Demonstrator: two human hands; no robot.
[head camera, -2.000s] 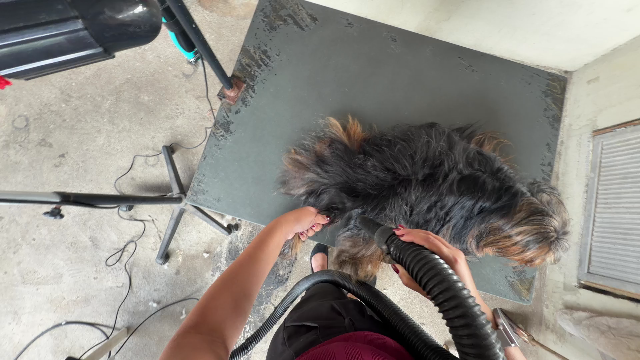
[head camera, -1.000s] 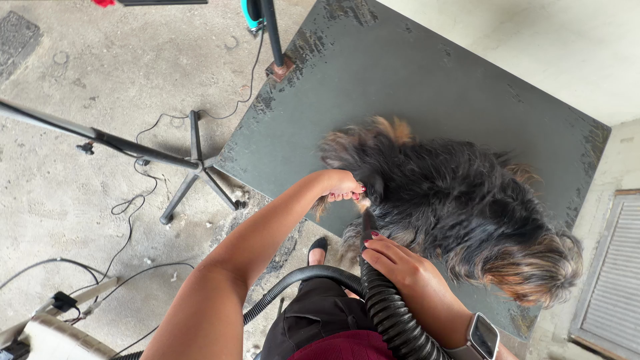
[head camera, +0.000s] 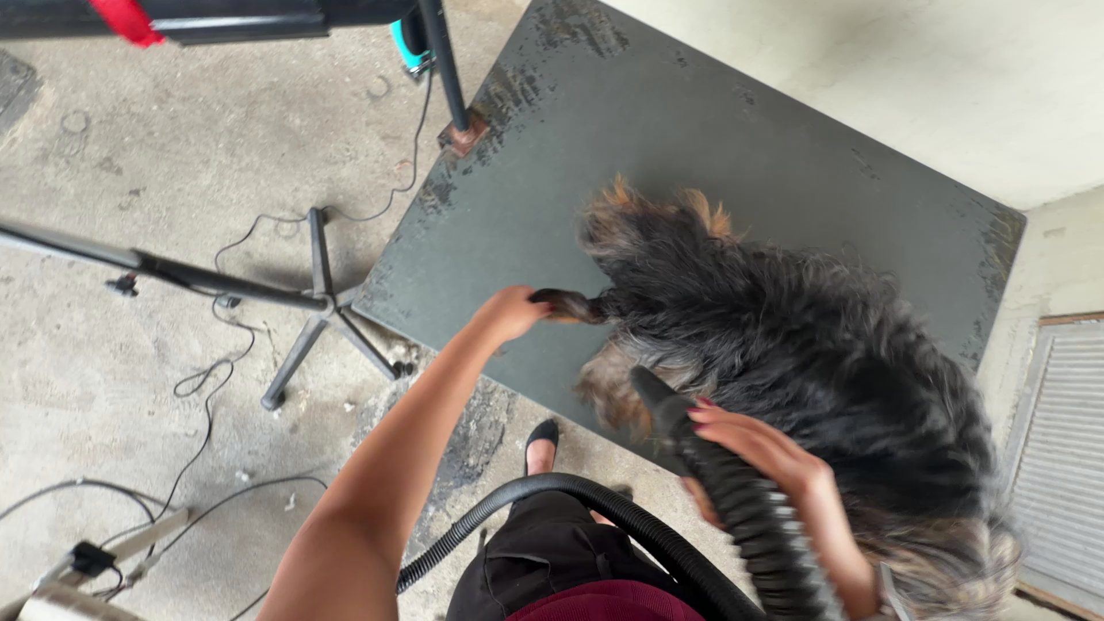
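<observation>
A long-haired black and tan dog (head camera: 802, 362) stands on a grey grooming table (head camera: 690, 129), its head toward the lower right. My left hand (head camera: 511, 312) is closed around the end of the dog's tail (head camera: 573, 305), which is stretched out to the left. My right hand (head camera: 776, 466) grips the black corrugated hose (head camera: 759, 526) of a pet dryer near its nozzle (head camera: 657, 392). The nozzle tip lies beside the tan fur of a hind leg (head camera: 617, 384). Part of my right hand's grip is hidden behind the hose.
A black stand (head camera: 323, 302) with splayed feet and trailing cables is on the concrete floor at left. A post is clamped to the table corner, with a teal and black clipper (head camera: 414, 47) beside it. Walls border the table at right; the hose (head camera: 517, 487) loops before my waist.
My left hand has moved left and now holds the tail stretched away from the body. The dog's rear has turned, and the nozzle is no longer right beside my left hand.
</observation>
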